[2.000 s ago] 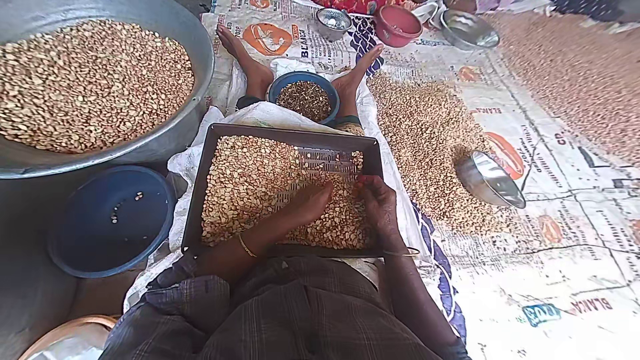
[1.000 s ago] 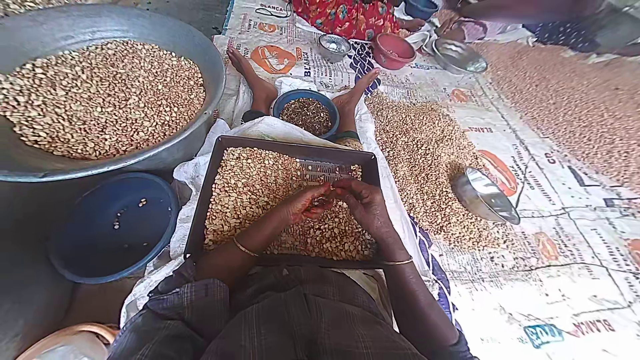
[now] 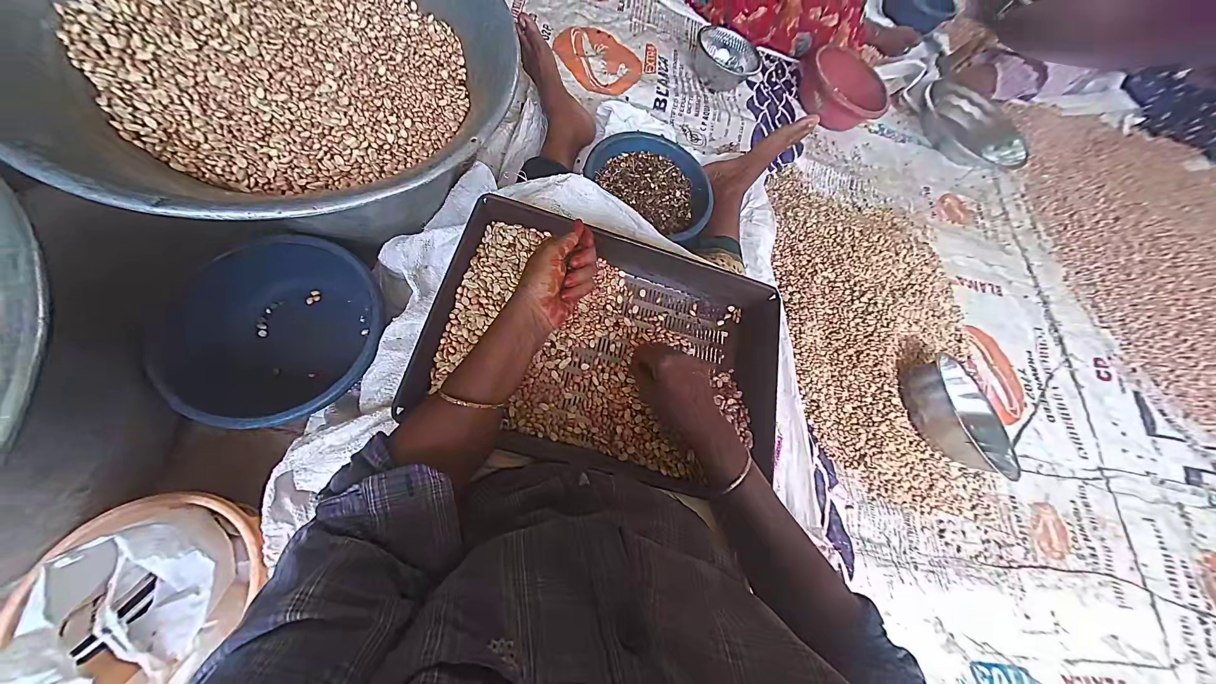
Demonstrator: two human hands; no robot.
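A dark slotted plastic tray (image 3: 765, 370) lies across my lap, with pale and reddish split nuts or beans (image 3: 579, 370) spread over much of its bottom. My left hand (image 3: 560, 275) is raised over the tray's upper left part, fingers curled with the palm partly turned up; whether anything is in it cannot be told. My right hand (image 3: 674, 385) reaches down onto the pieces right of the middle, its fingertips hidden. Slots show bare at the tray's upper right. Just beyond the tray, between my feet, a blue bowl (image 3: 701, 195) holds dark brown bits.
Left are a large metal basin (image 3: 418, 180) of the same pieces, a blue basin (image 3: 190, 380) with several pieces and an orange-rimmed tub (image 3: 242, 532). Right, a steel bowl (image 3: 959, 418) lies tilted against a heap (image 3: 855, 313) on printed sheeting. Another person's red patterned clothing shows at the top.
My hands, close together over the tray a second ago, are now apart: the left has moved left and away from me, the right down onto the pieces. The view has tilted.
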